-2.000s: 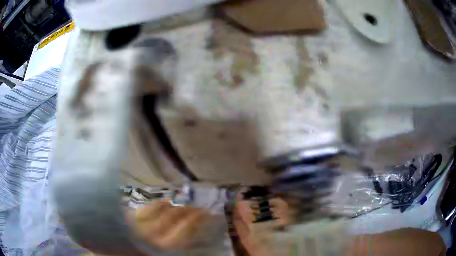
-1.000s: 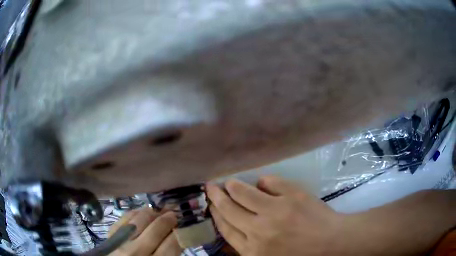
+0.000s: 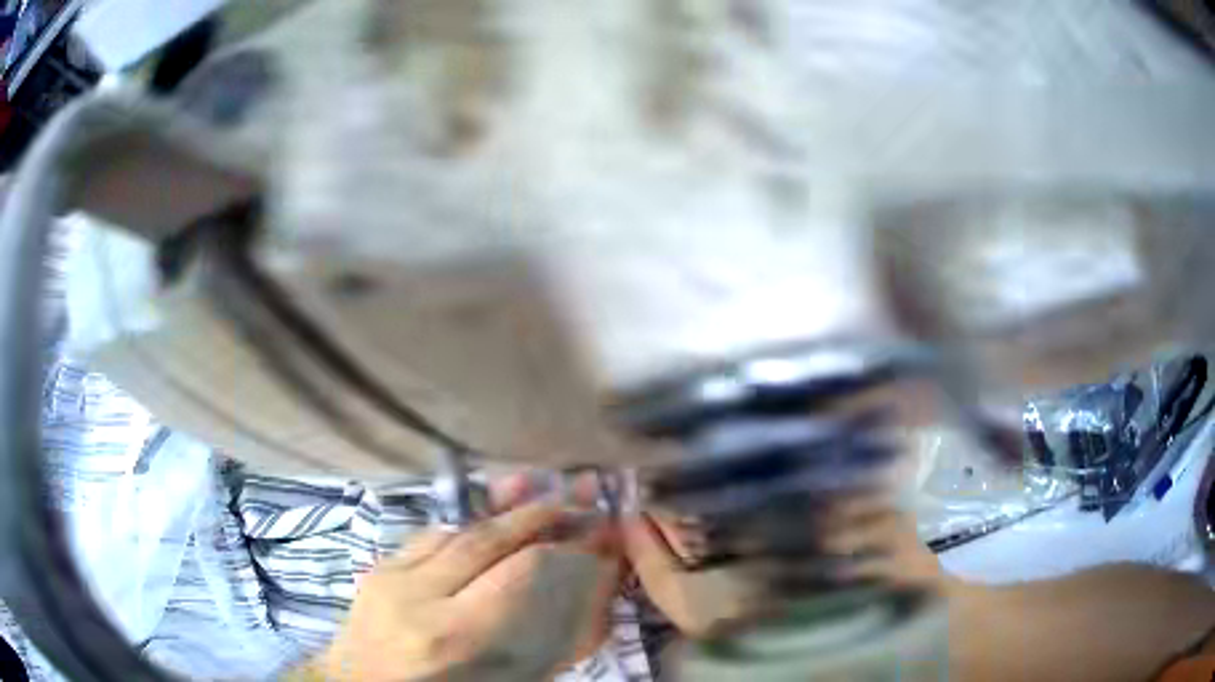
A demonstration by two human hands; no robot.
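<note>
The worn off-white sewing machine head (image 3: 440,173) fills the upper view and is blurred. My left hand (image 3: 466,593) lies below it, fingers bent toward the needle area, on the striped fabric garment (image 3: 307,546). My right hand (image 3: 666,573) is close beside it, partly hidden behind the blurred tension dial (image 3: 800,626); its forearm comes in from the right. Fingertips of both hands nearly meet. Whether they pinch the cloth cannot be seen clearly. The needle and presser foot are mostly hidden.
Sheer white cloth (image 3: 147,533) and more striped cloth lie at the left, behind the grey thread guard loop (image 3: 29,453). A clear plastic bag with dark contents (image 3: 1093,433) lies at the right on the white table (image 3: 1053,544).
The view has shifted, so the thread guard and tension dial show again. My left hand is more in view, with more striped cloth beside it. My right hand is now partly covered by the dial.
</note>
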